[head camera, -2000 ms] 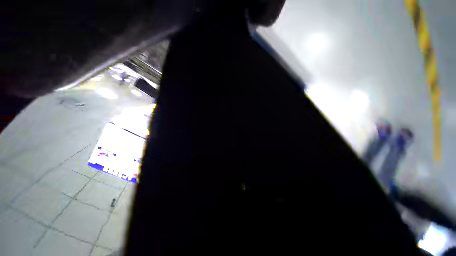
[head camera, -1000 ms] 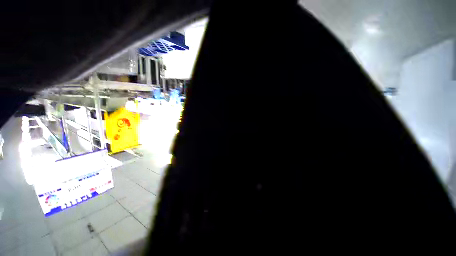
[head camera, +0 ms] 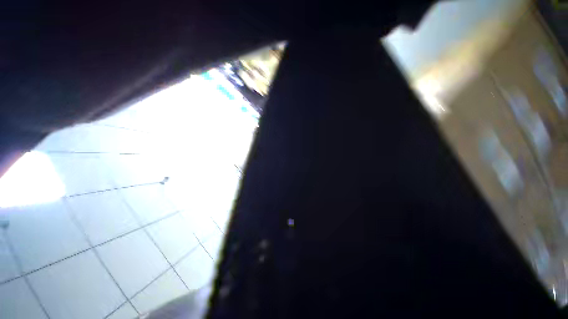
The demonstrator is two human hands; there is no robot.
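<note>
Neither of my hands can be made out. A wide black strap (head camera: 361,187) fills the centre of the view and hides what lies in front of me. A large dark rounded pad (head camera: 124,56) covers the upper left. A brown cardboard-like surface (head camera: 498,93) with several blurred pale marks shows at the right. It looks like a carton, but blur hides its edges.
A white tiled surface with dark joint lines (head camera: 93,249) fills the lower left and is overexposed near the strap. A small cluttered patch with turquoise and yellowish parts (head camera: 258,71) shows between pad and strap. A pale blurred shape (head camera: 180,308) is at the bottom edge.
The view has swung. The white printed panel, yellow sign and metal frames at the left have gone out of view. The brown surface has come in at the right, where pale grey areas were.
</note>
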